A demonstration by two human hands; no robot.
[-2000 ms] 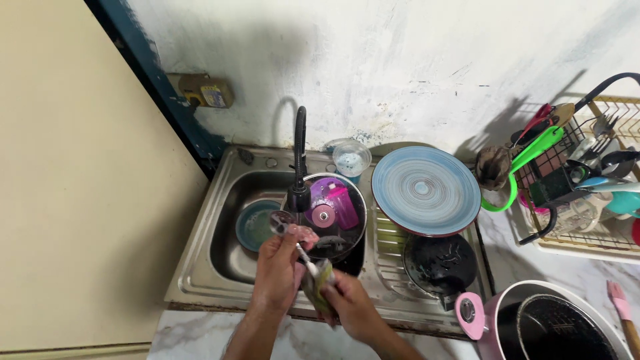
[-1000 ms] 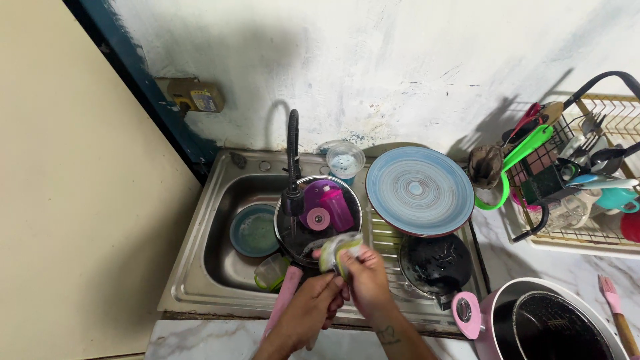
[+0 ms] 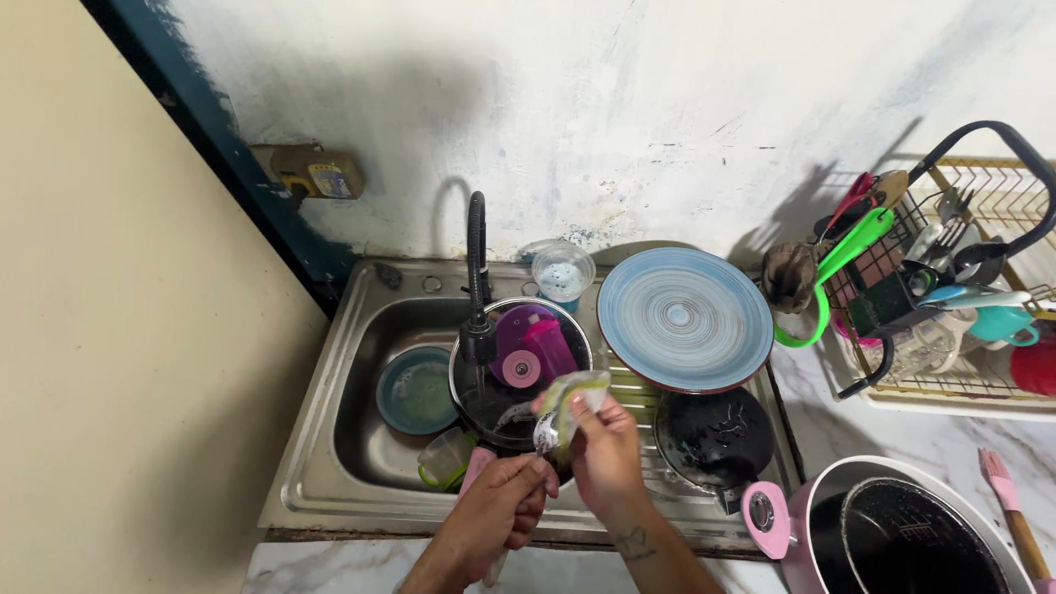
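Note:
My right hand [image 3: 606, 441] grips a yellow-green and white sponge [image 3: 569, 404], folded around the end of a thin utensil near the sink's front. My left hand [image 3: 503, 507] is closed on that utensil's handle, mostly hidden in the fist. Behind the hands, a dark pan [image 3: 458, 412] with a pink handle [image 3: 476, 470] holds a purple lid [image 3: 507, 330] and a pink plastic item [image 3: 549, 346]. A thin stream of water falls into it from the black flexible faucet [image 3: 477, 272]. A blue bowl [image 3: 421, 392] with cloudy water and a clear cup with green rim [image 3: 445, 458] lie in the basin.
A blue plate [image 3: 685, 318] and a black pan [image 3: 716, 437] rest on the drainboard. A plastic tub of suds [image 3: 563, 276] stands behind the sink. Right are a loaded dish rack [image 3: 874, 379], a pink-handled pot [image 3: 887, 536] and a pink brush [image 3: 1002, 487]. A wall socket [image 3: 326, 175] is at left.
Two seconds ago a shiny utensil head showed above my left hand; now the sponge covers the utensil's end. My left hand has moved lower, and my right hand with the sponge has risen.

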